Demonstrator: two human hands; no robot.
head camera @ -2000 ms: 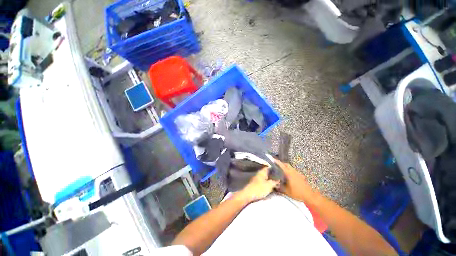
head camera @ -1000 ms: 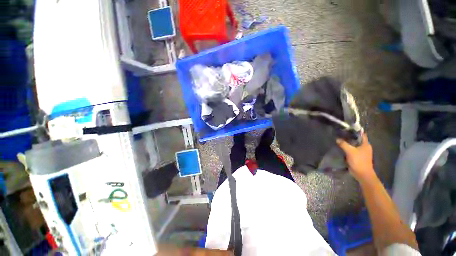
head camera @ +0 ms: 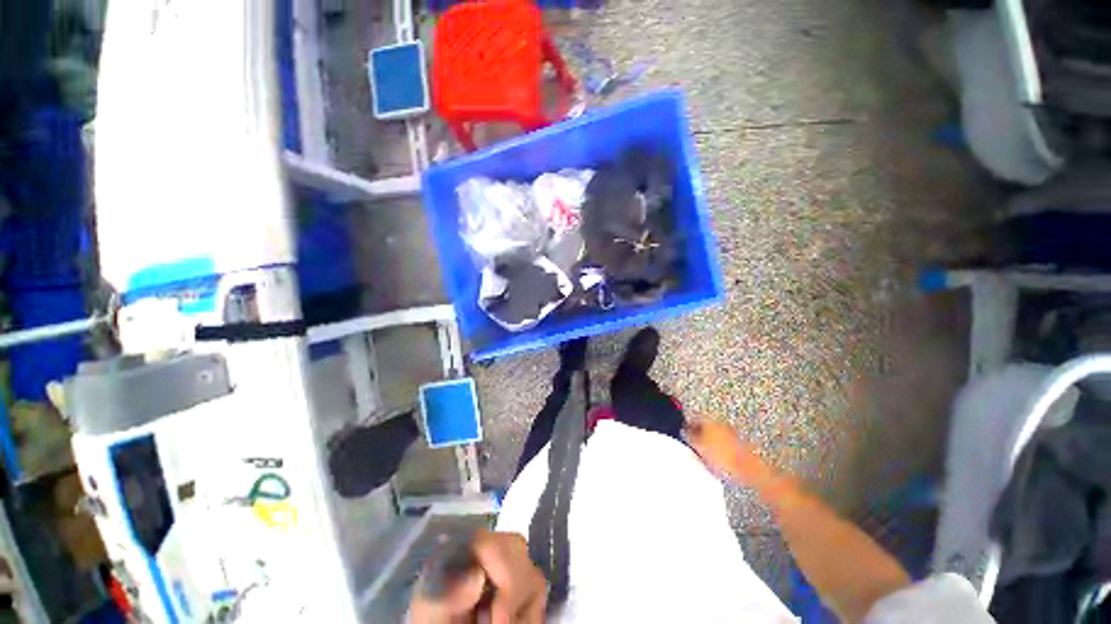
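The blue crate [head camera: 709, 250] stands on the floor in front of my feet. A dark grey bundle of cloth [head camera: 627, 232] with a pale tie lies in its right part. A long dark grey strip [head camera: 560, 475] with a pale stitch line hangs down over my white-clothed lap. My left hand [head camera: 493, 585] is at the bottom edge, blurred and partly cut off, with its fingers closed round a small dark grey piece; whether this joins the strip is unclear. My right hand [head camera: 719, 446] is beside my right thigh, small and blurred; no cloth shows in it.
Clear plastic bags [head camera: 493, 217] and a white-edged dark piece [head camera: 524, 293] lie in the crate. A red stool [head camera: 490, 59] stands behind it. A white sewing table with a machine [head camera: 232, 488] is at left. A white tub [head camera: 962, 475] with grey garments is at right.
The dark grey bundle has gone from my right hand into the crate. My right hand has come back towards my thigh. My left hand has come further into view with a grey piece.
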